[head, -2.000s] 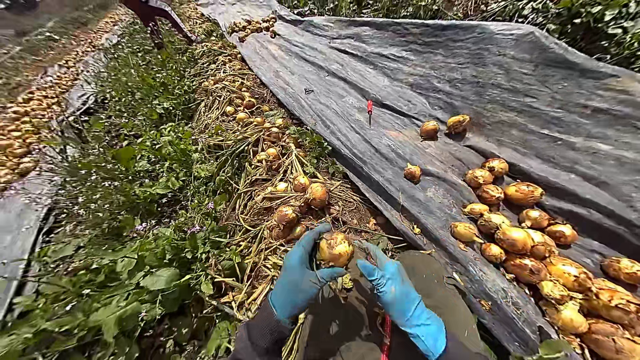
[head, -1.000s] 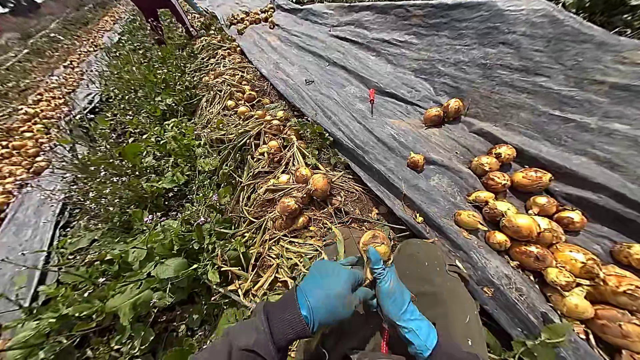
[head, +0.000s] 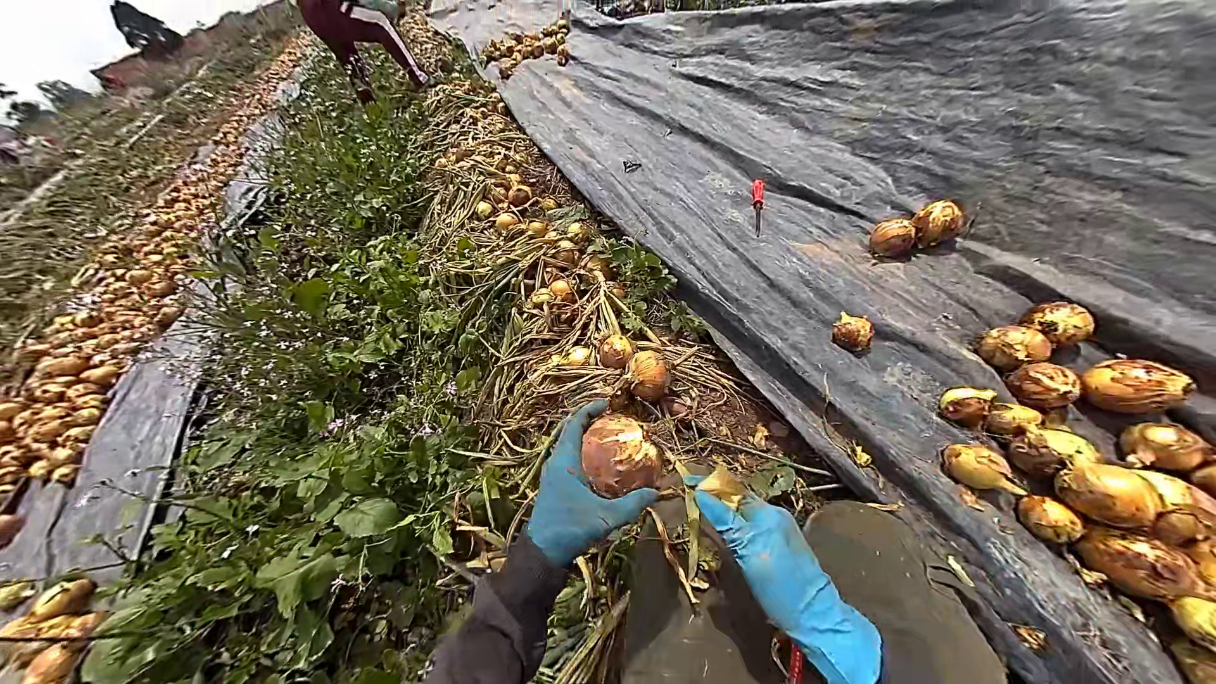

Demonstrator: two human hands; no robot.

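My left hand (head: 577,494), in a blue glove, grips a large brown onion (head: 619,456), fingers around its left side. Just right of it, my right hand (head: 774,560), also gloved in blue, pinches dry onion leaves or skin (head: 722,486) between thumb and fingers. A red handle (head: 796,660) shows partly under the right wrist. Pulled onions (head: 650,375) with dried tops lie in a row ahead of my hands. On the grey plastic sheet (head: 589,142) to the right rests a heap of trimmed onions (head: 1107,494).
A red-handled tool (head: 757,195), like a screwdriver, is on the sheet near a few separate onions (head: 893,237). Green weeds (head: 332,399) grow left of the row. Farther left, many onions (head: 85,370) line another plastic strip (head: 133,446). A person (head: 356,33) stands at the top.
My hands were close together at an onion one second ago; now they are farther apart, and my left hand holds an onion over the row. The view has tilted upward somewhat.
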